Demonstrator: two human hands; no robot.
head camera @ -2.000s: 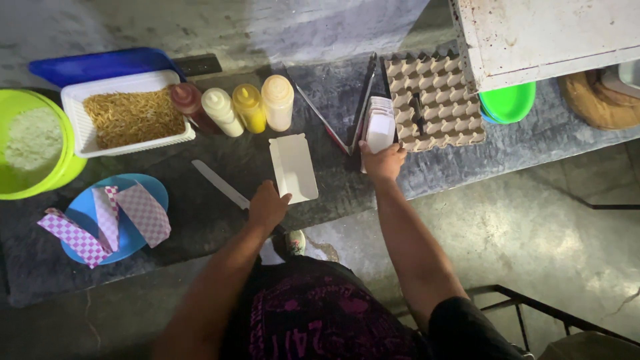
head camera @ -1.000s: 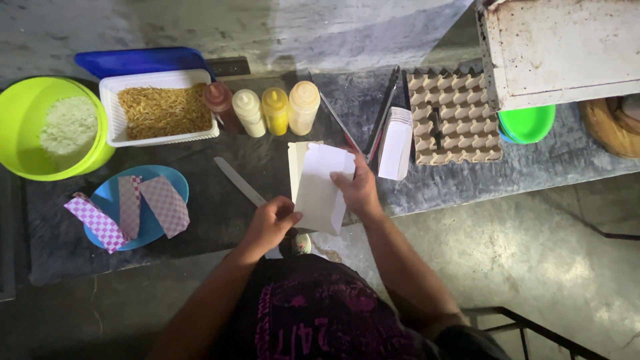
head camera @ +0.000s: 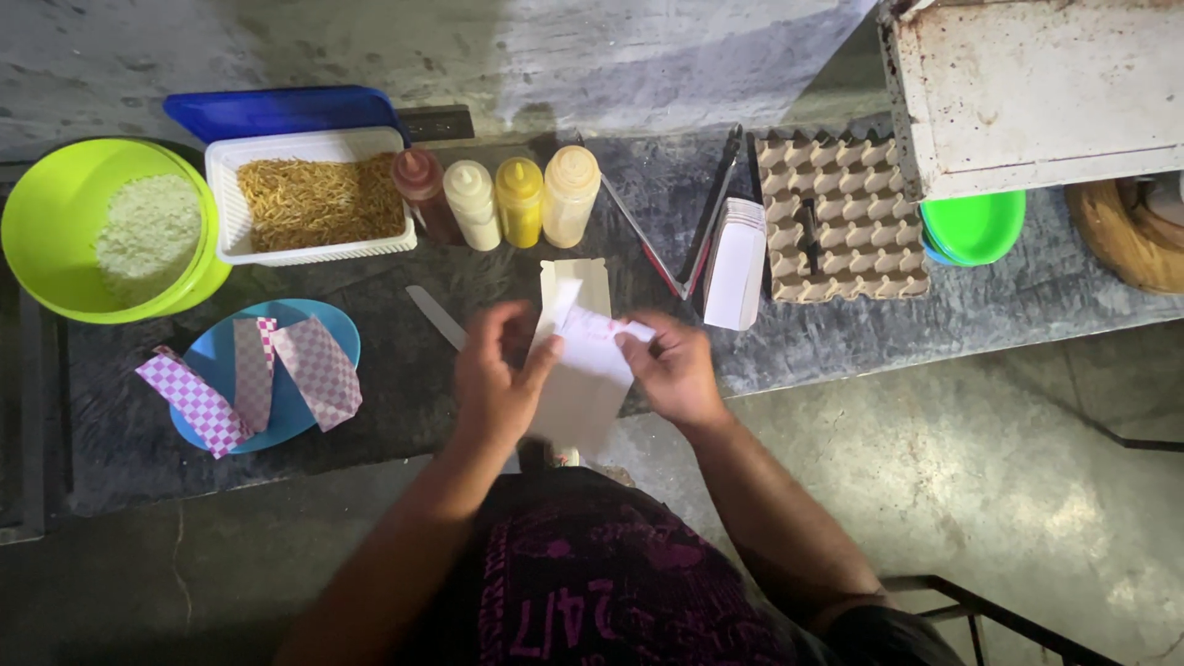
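Observation:
Between my two hands is a small white cardboard tray (head camera: pixel 592 335), partly folded and blurred, with pinkish marks on it. My left hand (head camera: pixel 504 370) has thumb and fingers at its left side. My right hand (head camera: pixel 673 365) grips its right end. Under it a flat, pale cardboard piece (head camera: pixel 578 407) lies at the counter's front edge. A knife blade (head camera: pixel 435 314) lies left of my left hand, its other end hidden. Metal tongs (head camera: pixel 684 268) with red parts rest open beyond my right hand, beside a stack of folded white cardboard trays (head camera: pixel 735 277).
Squeeze bottles (head camera: pixel 520 203) stand behind my hands. To the left are a white tub of fried strips (head camera: pixel 314 245), a lime-green bowl (head camera: pixel 55 240) and a blue plate (head camera: pixel 338 342) with checkered paper wrappers. An egg carton (head camera: pixel 851 231) and green bowl (head camera: pixel 976 222) are at right.
My right hand left the tray stack and came to the middle. The white cardboard, broad and flat between my hands one second ago, now appears smaller and folded.

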